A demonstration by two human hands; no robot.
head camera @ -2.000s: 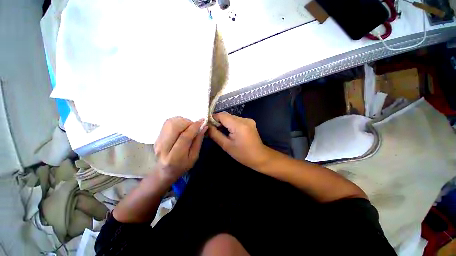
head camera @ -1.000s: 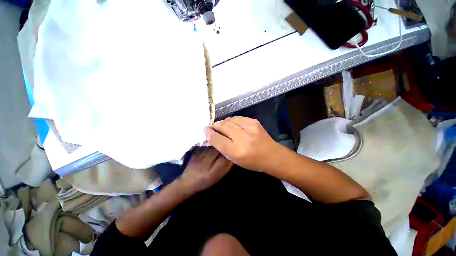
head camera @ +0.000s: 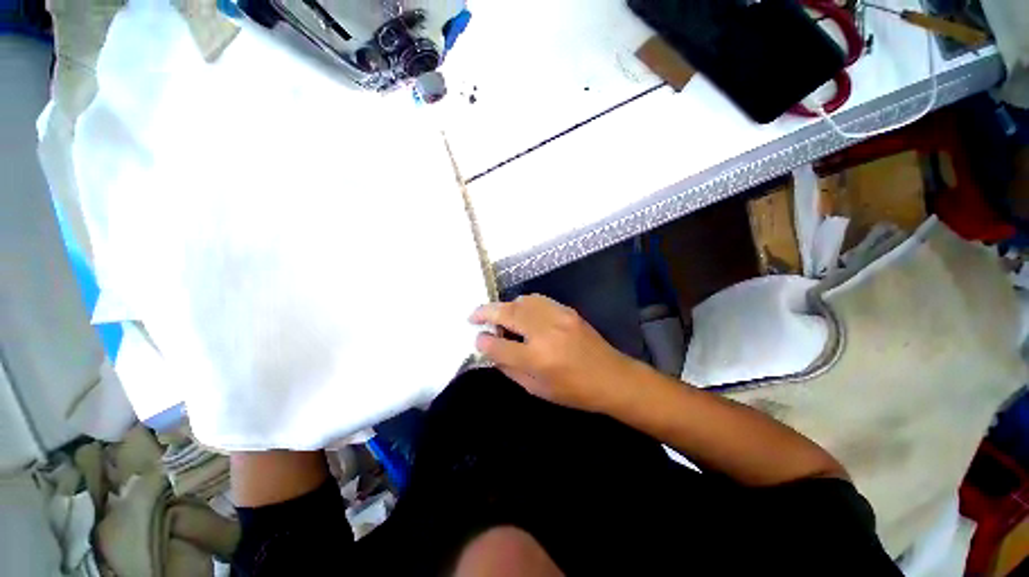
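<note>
A large white panel lies over the left of the sewing table and hangs past its front edge. A narrow beige panel edge shows along its right side. My right hand pinches the panels' right edge between thumb and fingers, just in front of the table edge. My left hand is hidden under the white panel; only the forearm shows below it. The sewing machine's metal parts are at the top, just beyond the far end of the beige edge.
On the white table lie a black phone, a small brown square, red-handled scissors and a wooden-handled tool. Beige and white cut pieces are at the right below table level; fabric heaps are at lower left.
The white panel has shifted down over the table edge. My left hand has gone from the seam edge to beneath the panel. My right hand still pinches the edge. More of the machine shows.
</note>
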